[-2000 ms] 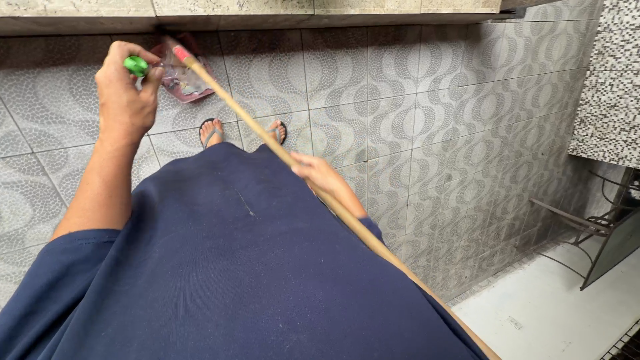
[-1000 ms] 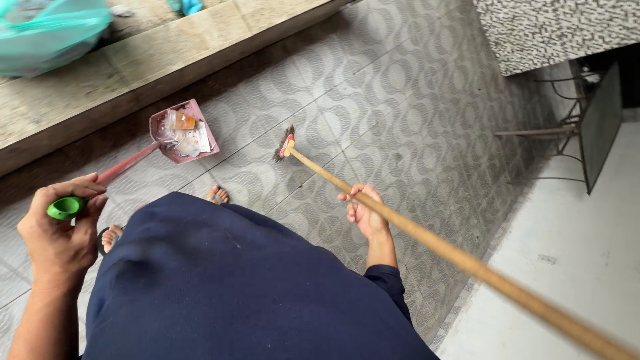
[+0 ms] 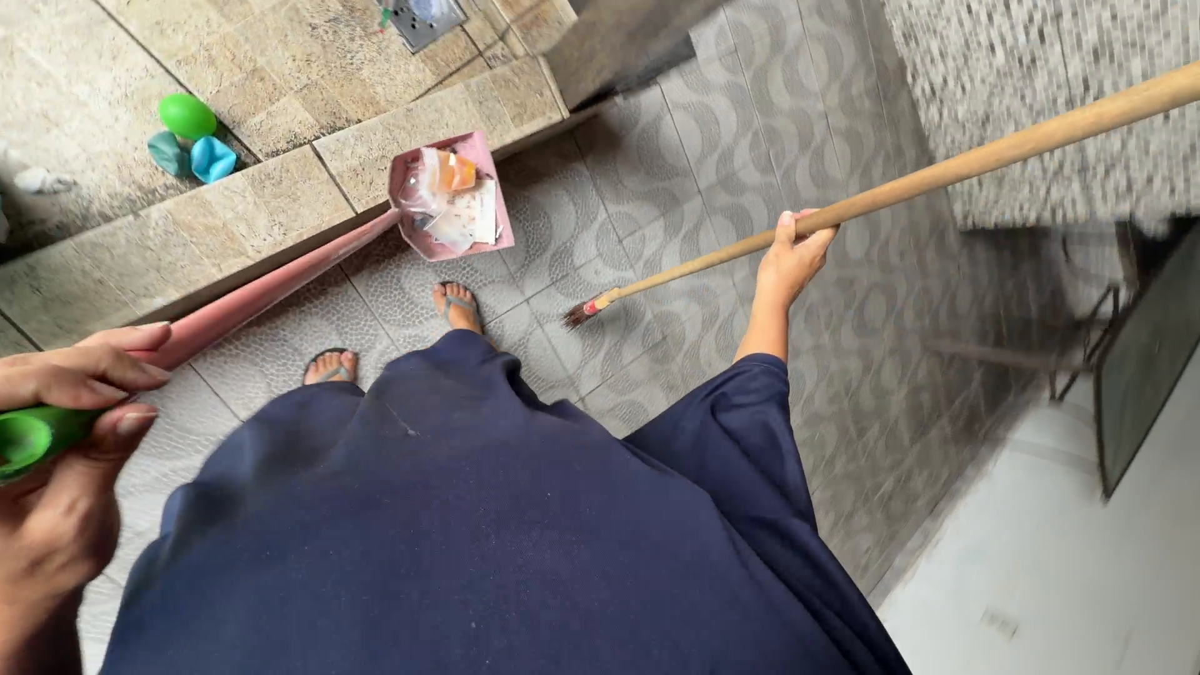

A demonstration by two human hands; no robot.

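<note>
At the left edge my left hand (image 3: 70, 469) grips the long handle of a pink dustpan (image 3: 272, 277), whose grip end is green. Its pan, at the upper middle near the stone ledge, holds plastic wrap, an orange piece and white scraps (image 3: 459, 211). My right hand (image 3: 795, 258) is closed around the wooden handle of a broom (image 3: 984, 150), which runs from the upper right down to a small head with dark bristles and a red band (image 3: 586, 309). The bristles are over the patterned tile floor, right of my feet in flip-flops (image 3: 459, 305).
A raised stone-tiled ledge (image 3: 281, 197) crosses the upper left, with green, teal and blue balloons or balls (image 3: 187, 114) on it. A metal grate (image 3: 422, 21) is at the top. On the right stand a speckled block (image 3: 1041, 103) and a dark-topped metal-framed table (image 3: 1148, 375).
The broom handle has swung, its far end now toward the upper right. The dustpan remains in my left hand, its pan farther from that hand. The view has turned and shows more of the ledge.
</note>
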